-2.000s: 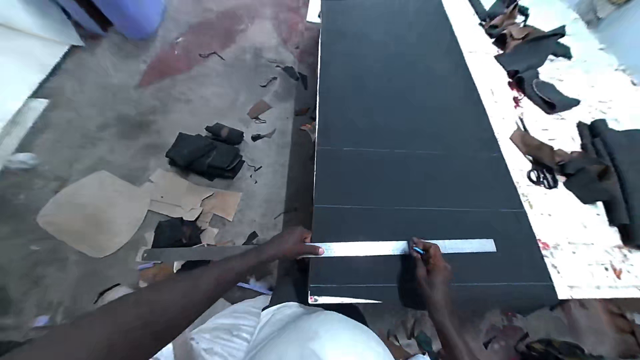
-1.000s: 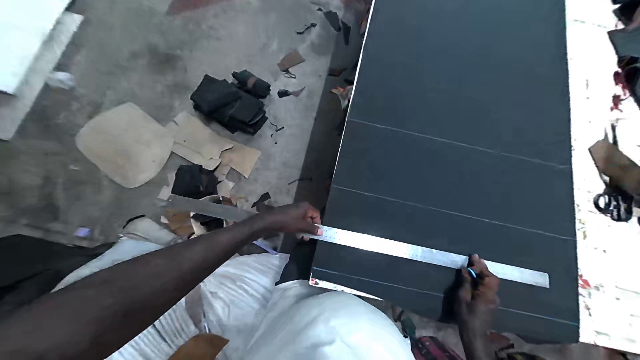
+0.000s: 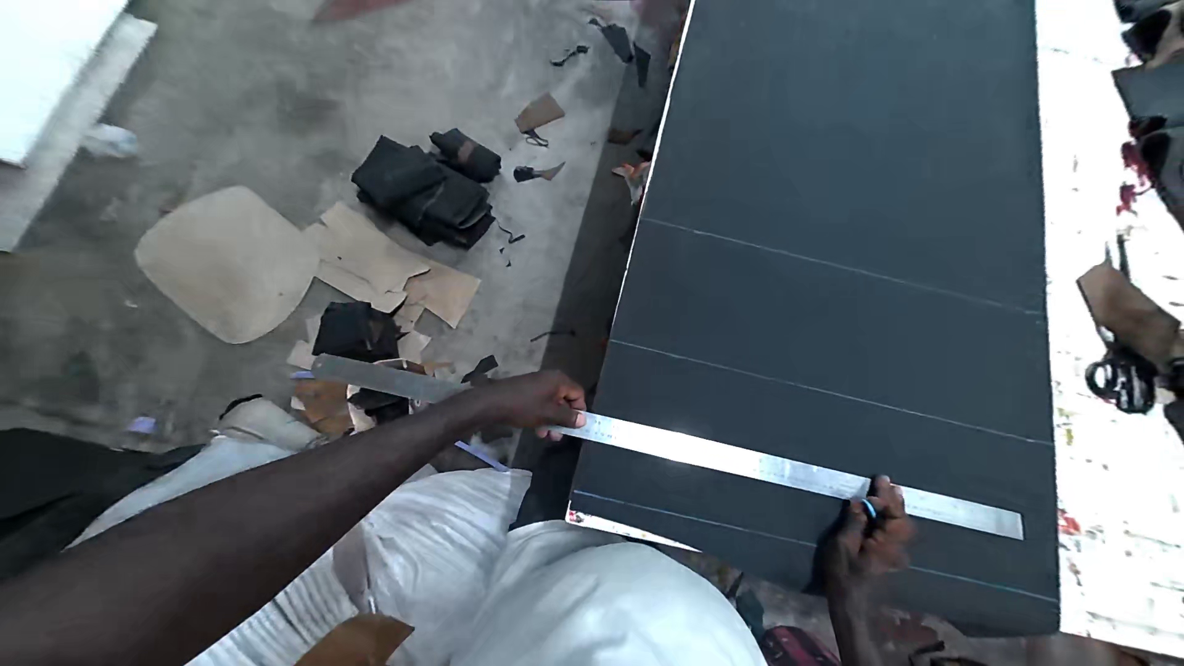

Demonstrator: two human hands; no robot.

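A long metal ruler (image 3: 703,451) lies at a slant across black sheet material (image 3: 851,185) on the table, its left part sticking out past the table's edge. My left hand (image 3: 546,404) grips the ruler at that edge. My right hand (image 3: 869,532) is at the ruler near its right end, fingers bent around a small blue thing that looks like a pen or marker, mostly hidden. Pale lines run across the sheet, two beyond the ruler and one on my side of it.
Scissors (image 3: 1121,381) with black handles lie on the white table surface (image 3: 1110,518) at the right, beside brown and dark scraps. Folded black material (image 3: 425,190), a rounded beige piece (image 3: 227,264) and tan offcuts (image 3: 370,254) are on the concrete floor to the left.
The view has turned and moved closer. Both hands stay at the ruler, which lies across the sheet between the same pale lines in all frames.
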